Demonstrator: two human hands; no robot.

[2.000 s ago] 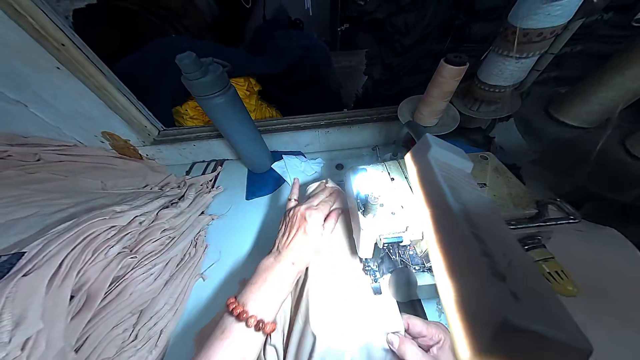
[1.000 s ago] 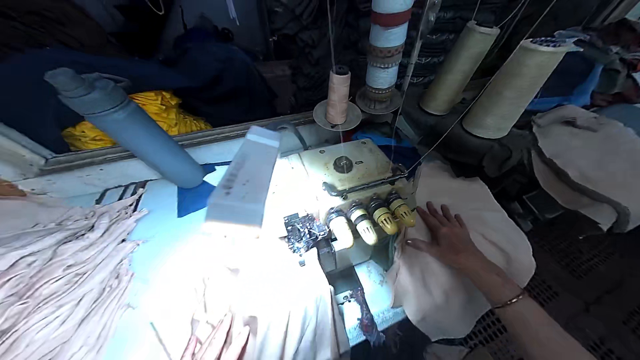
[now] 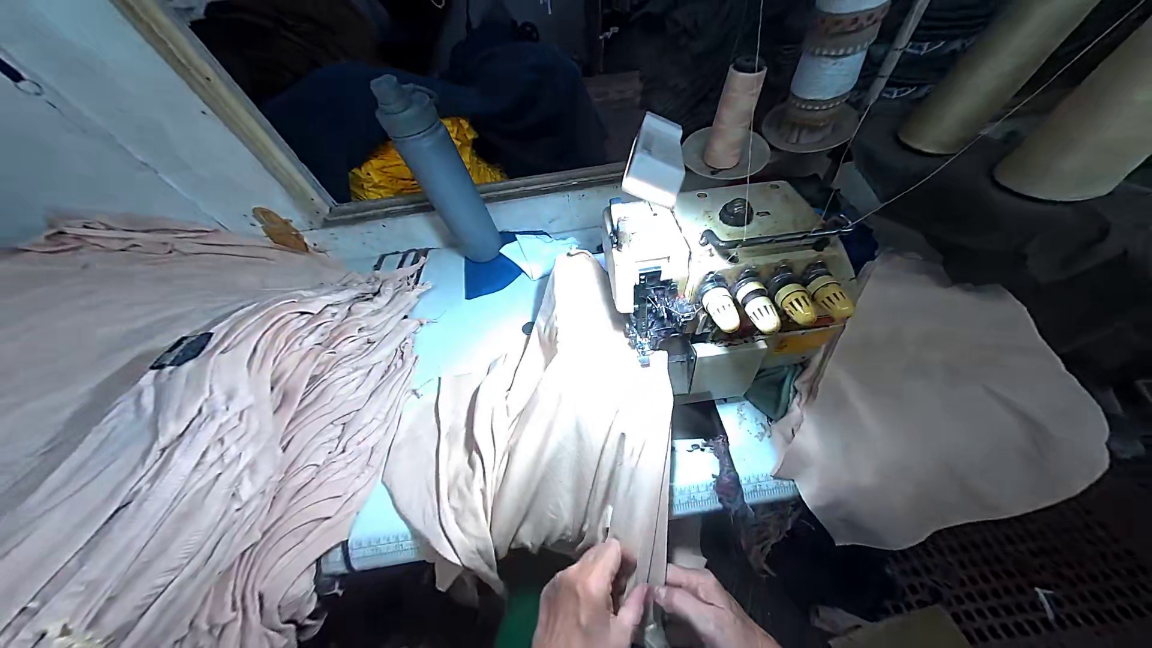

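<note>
At the bottom of the head view, my left hand (image 3: 589, 594) pinches the front edge of a pale pink fabric piece (image 3: 558, 432). Close beside it on the right, my right hand (image 3: 706, 607) grips the same edge between thumb and fingers. From there the cloth runs up over the table edge to the needle and presser foot area (image 3: 652, 315) of an overlock sewing machine (image 3: 765, 243), under bright light. Whether it lies under the foot is unclear. A large pile of gathered pink fabric (image 3: 270, 432) spreads on the left. Another pink piece (image 3: 945, 405) lies right of the machine.
A grey-blue bottle (image 3: 441, 171) leans behind the cloth, near blue fabric scraps (image 3: 493, 274). Four yellow-white tension dials (image 3: 778, 297) front the machine. Thread cones (image 3: 736, 112) stand behind it. A ruler strip (image 3: 387, 547) edges the table, and tangled thread waste (image 3: 733, 486) hangs from it.
My right hand has left the fabric piece right of the machine and now holds the front cloth beside my left hand. The view has shifted.
</note>
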